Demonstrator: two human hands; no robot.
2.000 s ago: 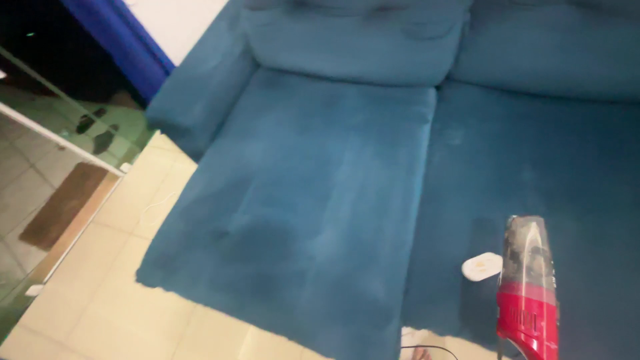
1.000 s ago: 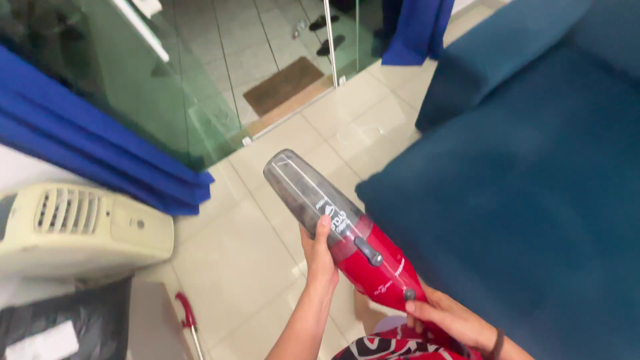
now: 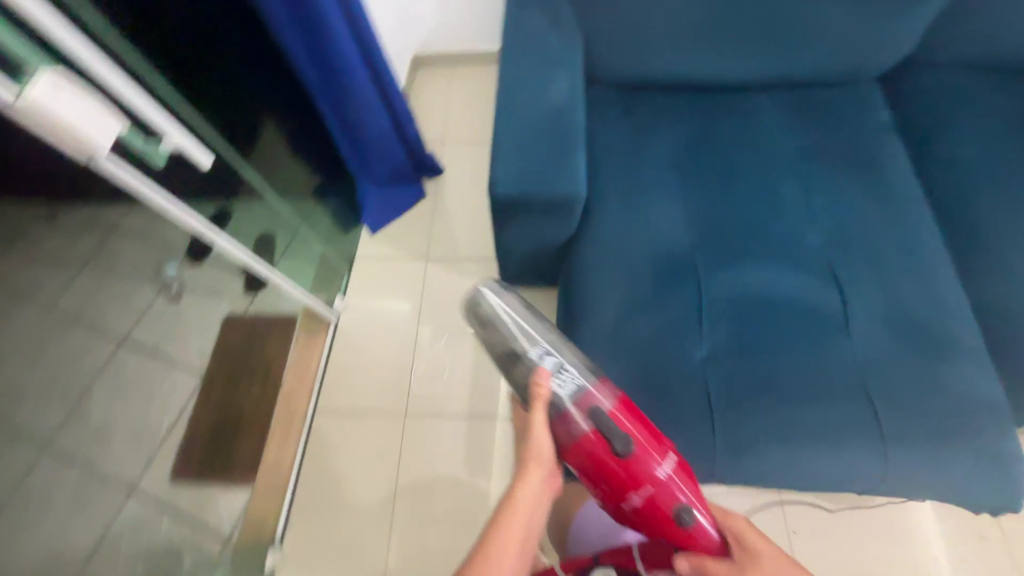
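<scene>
A red handheld vacuum cleaner point(image 3: 632, 456) with a clear grey dust cup lies slanted across the lower middle of the view, its nozzle pointing up and left. Around the side of its dust cup is my left hand point(image 3: 538, 440), thumb on top. My right hand point(image 3: 740, 548) grips the rear end of the red body at the bottom edge. Beyond the vacuum stands a blue fabric sofa point(image 3: 768, 240), with its armrest point(image 3: 538, 144) just past the nozzle. The nozzle does not appear to touch the sofa, though blur makes the distance hard to judge.
A glass sliding door with a white metal frame point(image 3: 216, 240) runs along the left. A brown doormat point(image 3: 236, 400) and dark footwear point(image 3: 260, 260) lie on the tiles beyond it. A blue curtain point(image 3: 344, 104) hangs beside the door. A thin cable point(image 3: 832, 508) lies on the floor by the sofa.
The view has swung from the sofa to the door side and partly back. Two seconds ago the vacuum stood at the lower right with no hand visible; both hands are on it now, as one second ago.
</scene>
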